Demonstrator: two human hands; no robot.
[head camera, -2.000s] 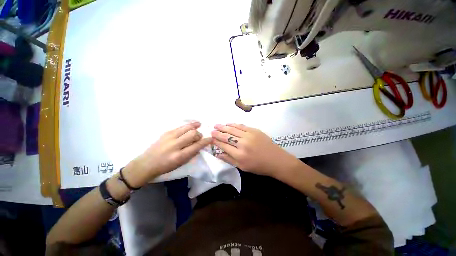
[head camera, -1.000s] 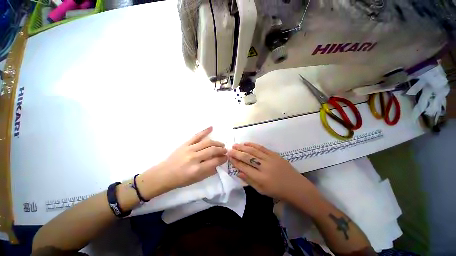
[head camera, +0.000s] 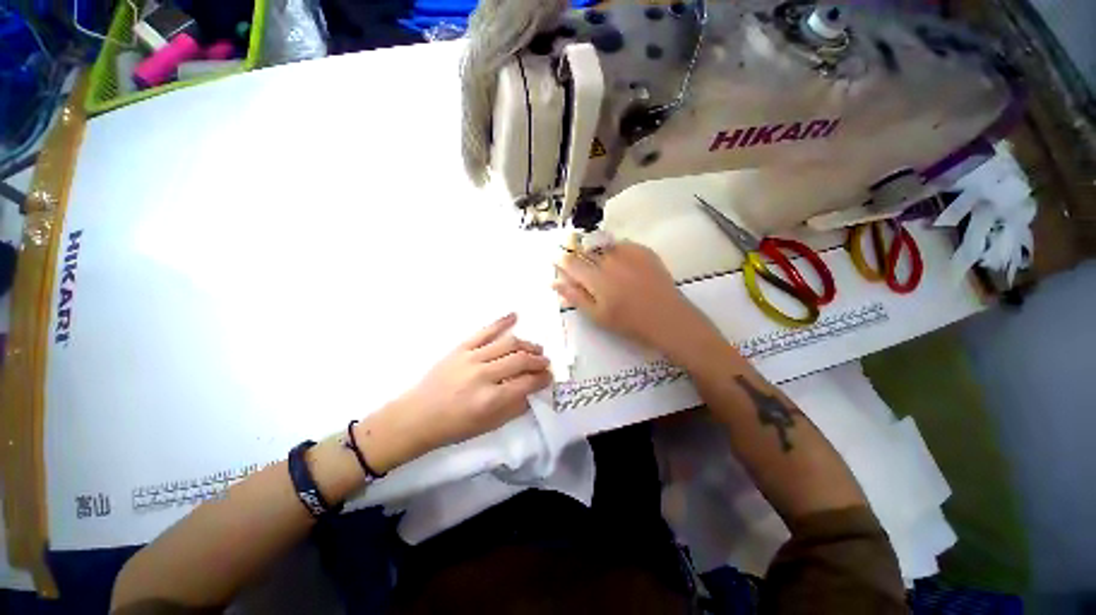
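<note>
White fabric (head camera: 505, 463) lies at the front table edge and hangs over it towards the lap; its upper part blends into the bright table. My left hand (head camera: 490, 378) rests flat on the fabric, fingers slightly spread. My right hand (head camera: 615, 286) is close to the needle area of the cream HIKARI sewing machine (head camera: 769, 138), its fingertips bent down at the fabric's right edge near the presser foot (head camera: 543, 216). Glare hides the exact grip and the fabric's far edge.
Red and yellow scissors (head camera: 781, 276) lie right of my right hand, with a second pair (head camera: 887, 255) farther right. White strips (head camera: 995, 216) hang at the machine's right end. A green basket (head camera: 108, 75) with pink spools stands far left. A white stack (head camera: 829, 445) sits low right.
My right hand has moved away from my left hand, up to the presser foot. My left hand stays on the fabric near the table edge. The view has shifted towards the machine.
</note>
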